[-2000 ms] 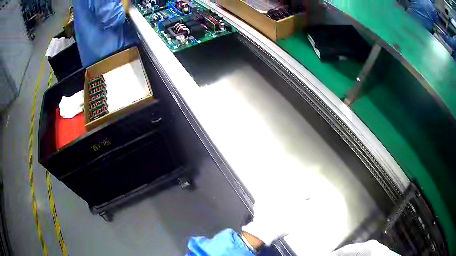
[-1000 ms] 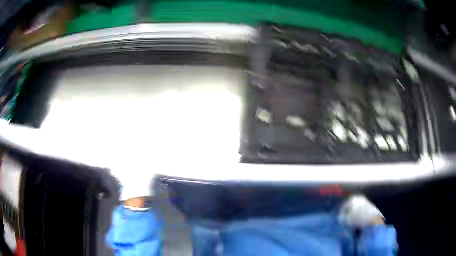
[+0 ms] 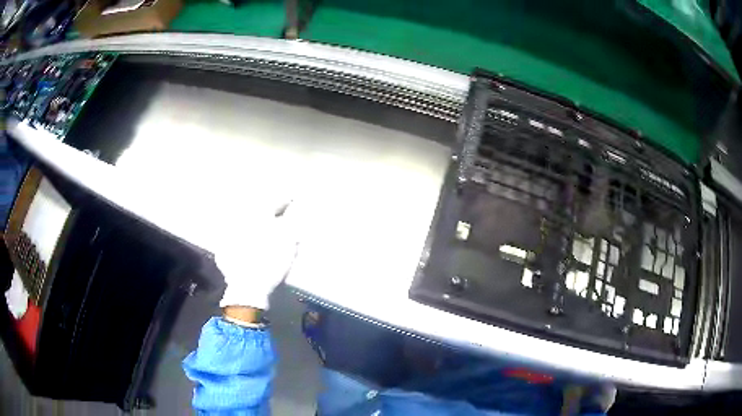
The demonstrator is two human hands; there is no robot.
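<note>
The black solder pallet (image 3: 561,236) with cut-out windows lies on the conveyor at the right, empty of any board. My left hand (image 3: 256,264), in a white glove, is over the near rail, left of the pallet and apart from it. Its fingers are lost in the glare. A small dark spot shows by them, and I cannot tell what it is. My right hand (image 3: 604,400) is a small blurred patch at the bottom edge, below the near rail. What it does is hidden.
Populated green circuit boards (image 3: 77,89) lie on the line at the far left. The conveyor's far rail (image 3: 325,57) borders a green shelf (image 3: 390,41) with a cardboard box (image 3: 130,16). A black cart (image 3: 106,301) stands at lower left. A red-orange object (image 3: 529,375) is near my right hand.
The view has swung from along the line to across it, bringing the pallet in at the right. My right hand has gone from over the line to below its near edge.
</note>
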